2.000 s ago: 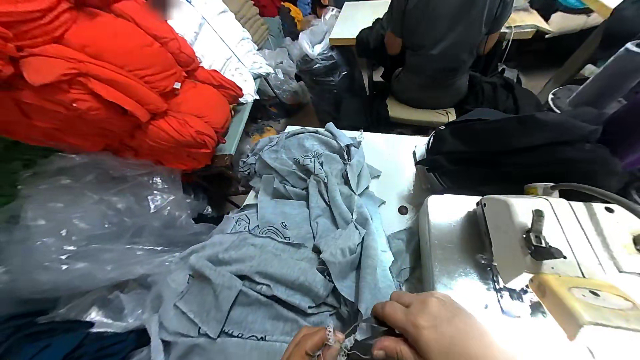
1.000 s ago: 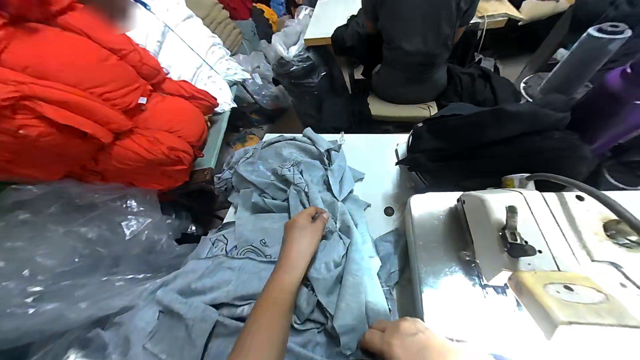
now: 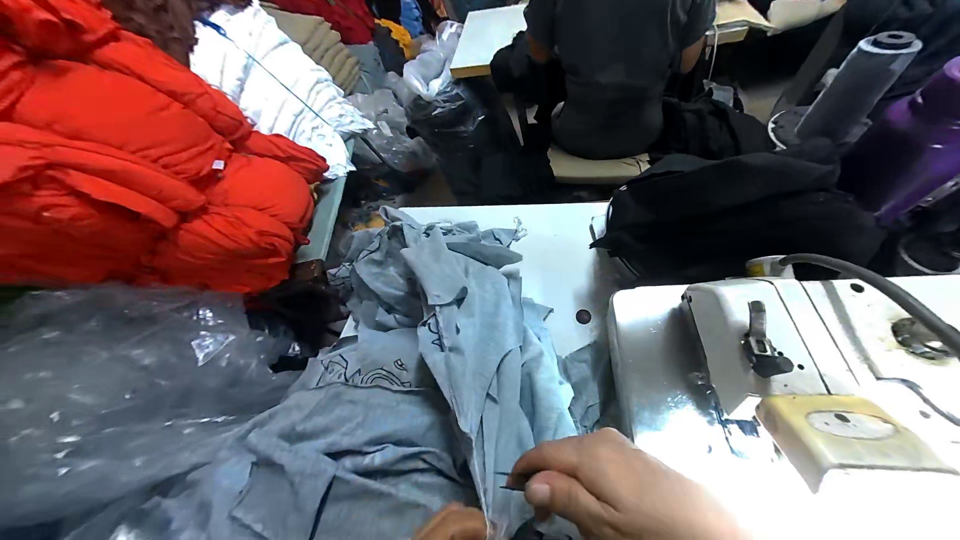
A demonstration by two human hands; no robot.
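Grey-blue fabric pieces (image 3: 480, 322), some with dark line drawings, lie heaped on the white machine table (image 3: 555, 240). At the bottom edge my left hand (image 3: 454, 523) shows only in part, its fingers closed at the edge of the cloth. Just right of it is my right hand (image 3: 600, 480), thumb and fingers pinched round a small dark pointed tool, whose kind I cannot tell. A white industrial sewing machine (image 3: 750, 360) stands to the right of my right hand.
Red padded garments (image 3: 150, 165) and clear plastic sheeting (image 3: 135, 405) lie at the left. A black cloth bag (image 3: 735, 217) and a purple bottle (image 3: 915, 142) are behind the machine. A seated person (image 3: 615, 67) has their back turned at another table.
My left hand has come back from the middle of the heap to the bottom edge, beside my right hand. The upper fabric now lies in a different fold.
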